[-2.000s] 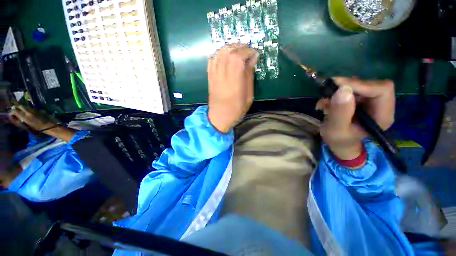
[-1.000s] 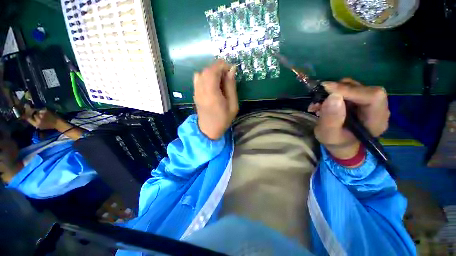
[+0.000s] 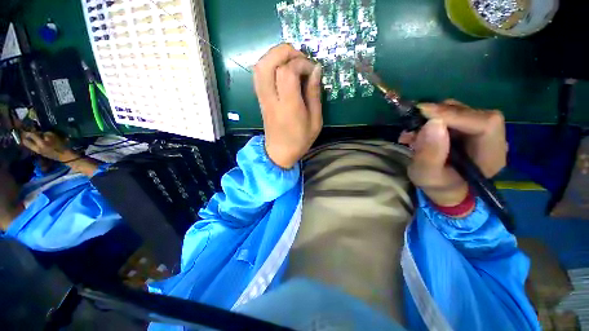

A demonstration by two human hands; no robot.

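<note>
The panel of small green circuit boards (image 3: 342,39) lies flat on the green bench mat. My left hand (image 3: 289,97) is at the panel's left edge, its fingers bent together. A thin solder wire (image 3: 232,59) runs from the white tray side to this hand, and the hand seems to hold it. A small dark piece shows by the fingertips. My right hand (image 3: 455,145) holds the black soldering iron (image 3: 408,113) like a pen. Its tip points at the panel's right part; whether it touches cannot be told.
The white component tray (image 3: 152,71) stands left of the boards, with green-handled cutters (image 3: 97,106) beyond it. The yellow-green tub (image 3: 462,19) of silvery shavings is at the upper right. Black stacked trays (image 3: 171,187) are at the lower left, and another person's hand (image 3: 48,145) is at far left.
My left hand has risen towards the panel's left edge, and the thin wire now shows beside it. The right hand keeps its hold on the iron. The panel and tub appear slightly further right in view.
</note>
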